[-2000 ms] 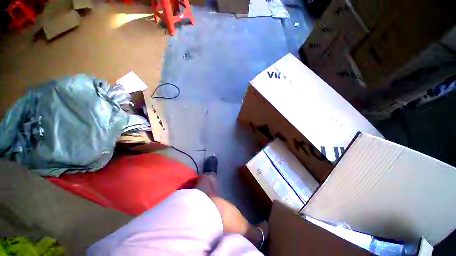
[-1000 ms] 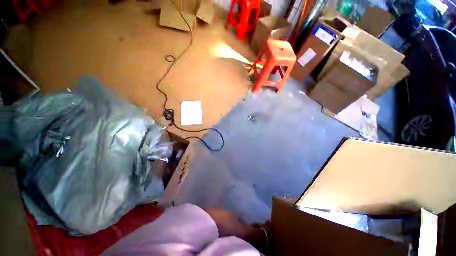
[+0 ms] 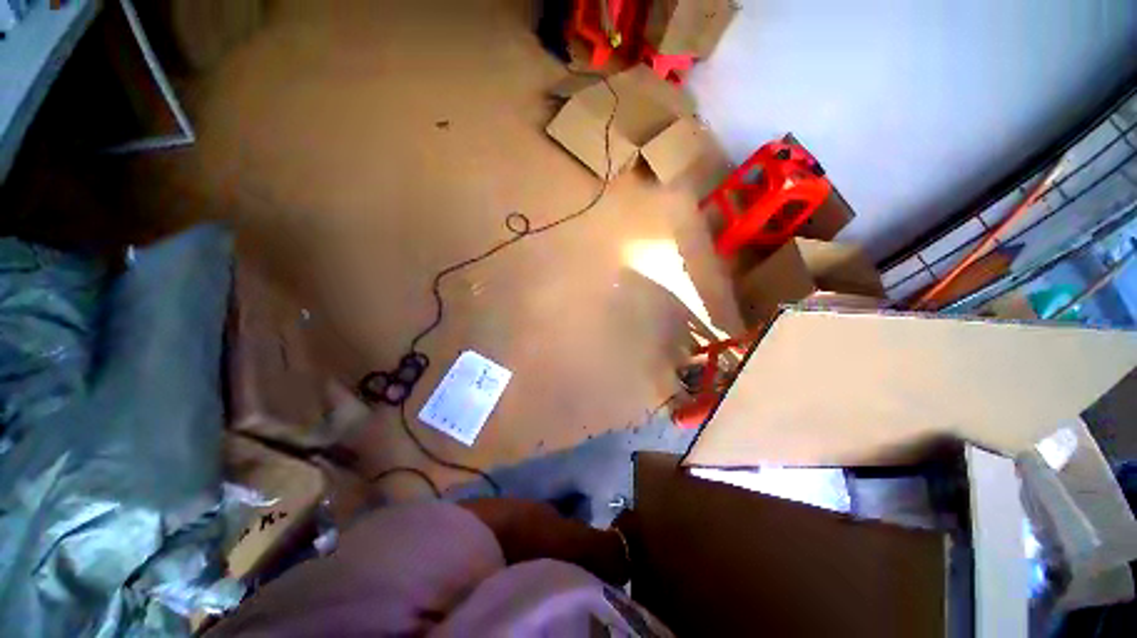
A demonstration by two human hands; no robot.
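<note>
An open brown carton (image 3: pixel 792 548) is at the lower right, close to my body. Its large flap (image 3: pixel 898 386) stands raised at the far side, and a narrower flap stands at the right. Pale, shiny packs (image 3: pixel 798 485) show inside, partly in shadow. My left forearm (image 3: pixel 542 533), below a pale pink sleeve, reaches to the carton's left side, with a band at the wrist. My left hand's fingers are hidden at the carton, which it carries against me. My right hand is not in view.
A grey plastic-sheeted pile (image 3: pixel 119 411) is at the left, beside a brown carton (image 3: pixel 277 511). A black cable (image 3: pixel 439 293) and a white sheet (image 3: pixel 466 396) lie on the brown floor. A red stool (image 3: pixel 773 199) and open cartons (image 3: pixel 623 125) stand near the white wall.
The view has swung left, away from the stacked cartons and the vehicle, towards the brown floor and white wall. The open carton has moved along with me.
</note>
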